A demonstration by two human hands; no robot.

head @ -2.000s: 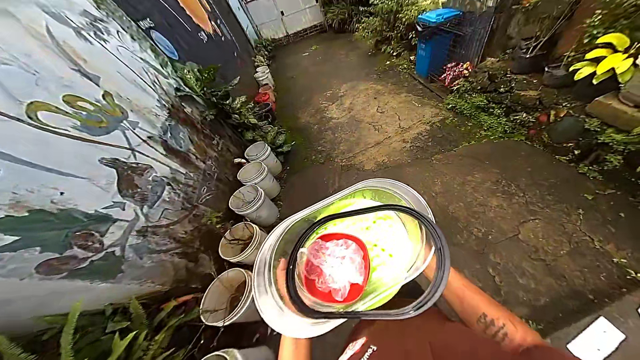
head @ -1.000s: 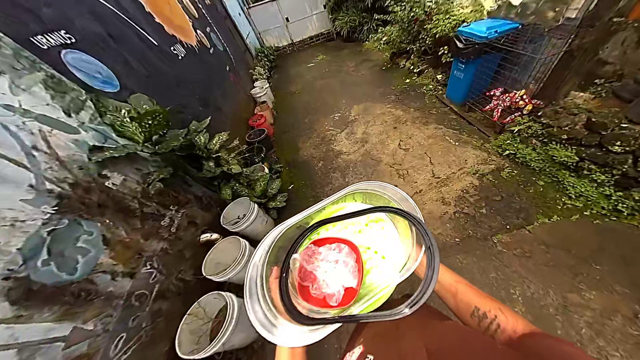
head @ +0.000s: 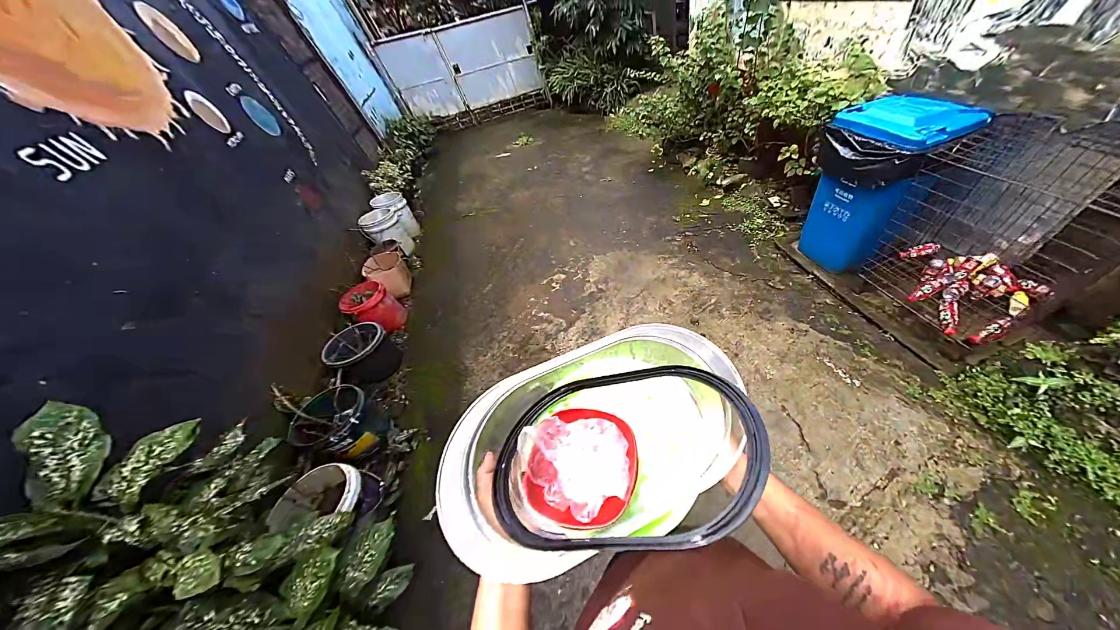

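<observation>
Both my hands carry a stack of oval trays or containers [head: 472, 420] in front of my body. My left hand [head: 490, 499] grips the left side, its fingers partly seen through the clear rim. At the right side, my right hand [head: 738, 472] holds the stack, mostly hidden behind it. A black oval ring [head: 754, 437] lies on top, around a red bowl [head: 623, 506] with crumpled clear plastic [head: 582, 468] in it. Beneath them shows a bright green and white surface.
Buckets, among them a red bucket [head: 374, 306], line the dark painted wall [head: 175, 289] at the left, behind leafy plants [head: 192, 525]. At the right stand a blue lidded bin [head: 853, 210] and a wire cage [head: 1032, 219] with red bottles [head: 971, 289]. A metal gate [head: 459, 66] closes off the far end.
The view has moved forward along the concrete path; the gate, blue bin and cage appear nearer. Both hands still hold the stack, with the black ring and red bowl on it.
</observation>
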